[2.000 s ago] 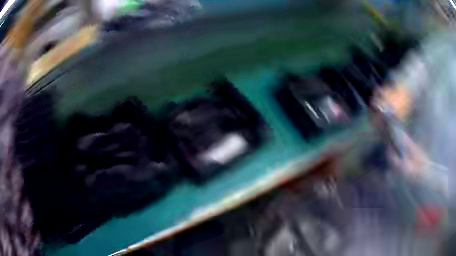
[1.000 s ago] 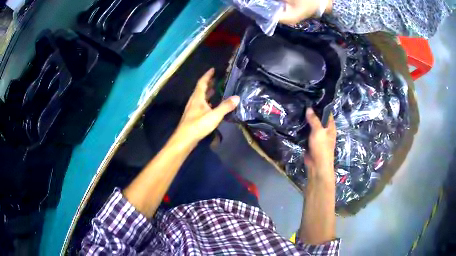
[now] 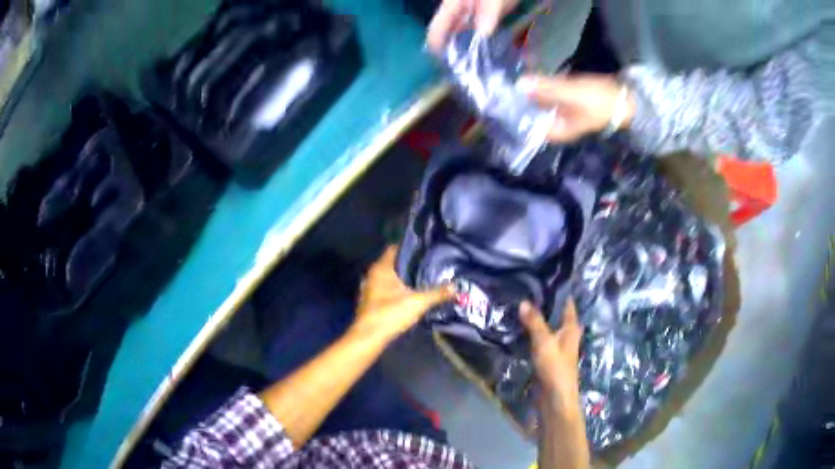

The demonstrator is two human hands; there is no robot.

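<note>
A black plastic tray (image 3: 505, 218) with rounded hollows is held over the edge of the bulk carton. My left hand (image 3: 394, 298) grips its left side, thumb over the lower hollow. My right hand (image 3: 552, 343) holds its lower right side. A bagged part (image 3: 478, 305) with red and white bits, in shiny film, lies in the lower hollow between my thumbs. The upper hollow is empty. The carton (image 3: 730, 302) is full of bagged parts (image 3: 641, 284). The picture is slightly blurred.
Another person's hands (image 3: 586, 105) hold a clear plastic bag (image 3: 499, 92) just above the tray. The green-blue bench (image 3: 215, 266) runs along the left, with black trays (image 3: 265, 92) on it. An orange-red block (image 3: 751, 188) stands beyond the carton.
The tray and both my hands appear lower in the picture and slightly left. The other person's second hand and more of the clear bag have come into view above the tray.
</note>
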